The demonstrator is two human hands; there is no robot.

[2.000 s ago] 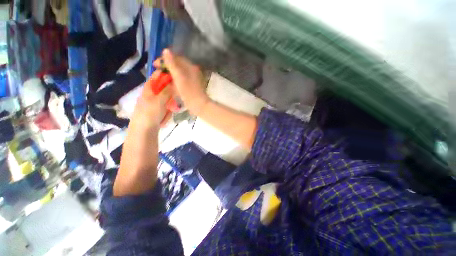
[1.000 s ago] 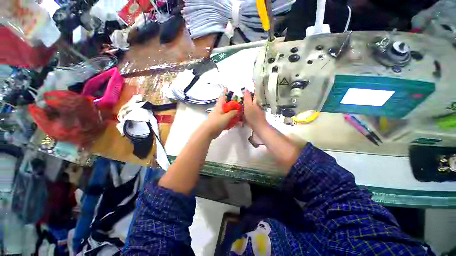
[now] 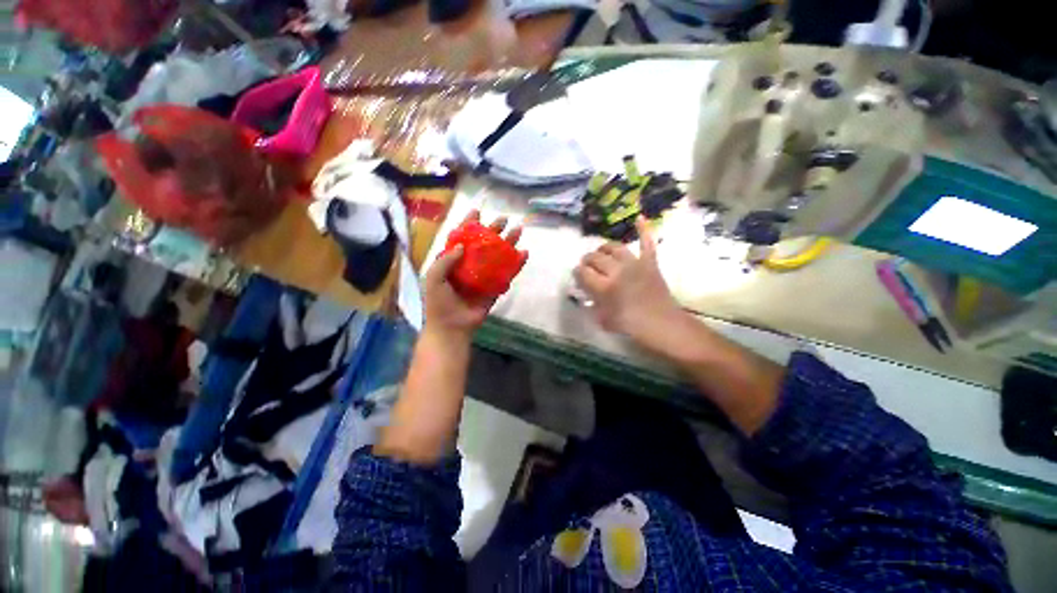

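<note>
My left hand (image 3: 454, 284) holds a crumpled bright red item (image 3: 485, 262) in its palm, above the front left edge of the white machine table (image 3: 545, 284). My right hand (image 3: 626, 284) is over the table to the right of it, palm down with its fingers partly bent, and nothing shows in it. Several small black and yellow-green pieces (image 3: 626, 199) lie in a loose heap on the table just beyond my right hand. The sewing machine (image 3: 800, 127) with its green panel stands to the right of the heap.
A tied white and dark bundle (image 3: 522, 145) lies behind the red item. Another bundle (image 3: 362, 220), a pink basket (image 3: 304, 112) and a red plastic bag (image 3: 191, 174) are at left. Pink and dark pens (image 3: 913, 304) lie at right. A blue crate (image 3: 336, 429) of black-and-white pieces stands below left.
The hands were together around the red item; now they are apart, with the red item in the left. The black and yellow-green pieces now lie heaped on the table.
</note>
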